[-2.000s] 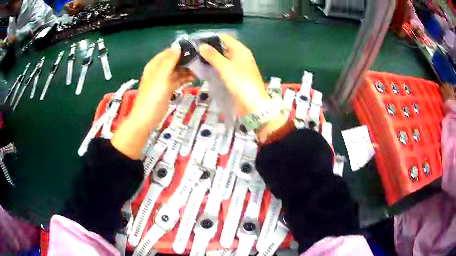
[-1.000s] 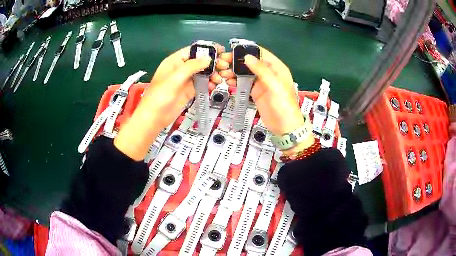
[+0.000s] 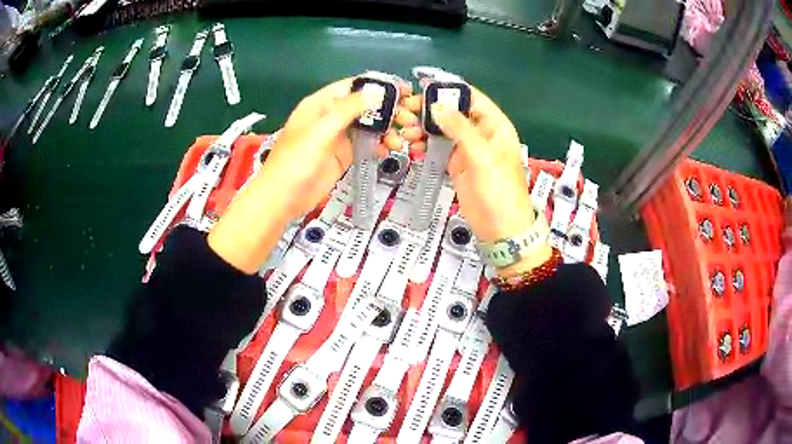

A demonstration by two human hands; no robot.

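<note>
My left hand [image 3: 317,147] holds a smartwatch [image 3: 375,106] upright, its dark screen facing me with a white area lit and my thumb on it. My right hand [image 3: 488,160] holds a second smartwatch [image 3: 447,107] beside it, also with a white lit area under the thumb. Pale straps hang down from both. Below them, the orange-red compartment tray [image 3: 193,165] holds several smartwatches lying face down [image 3: 300,305], dark round centres showing, straps overlapping.
Several smartwatches [image 3: 157,62] lie in a row on the green bench at the far left. A paper slip [image 3: 643,286] and a second orange-red tray [image 3: 676,277] are at the right, near a grey metal post [image 3: 703,100]. A black tray [image 3: 330,7] lies along the far side.
The two smartwatches came apart and now face me side by side. The right one's screen went from dark to showing a white area. The whole view shifted slightly.
</note>
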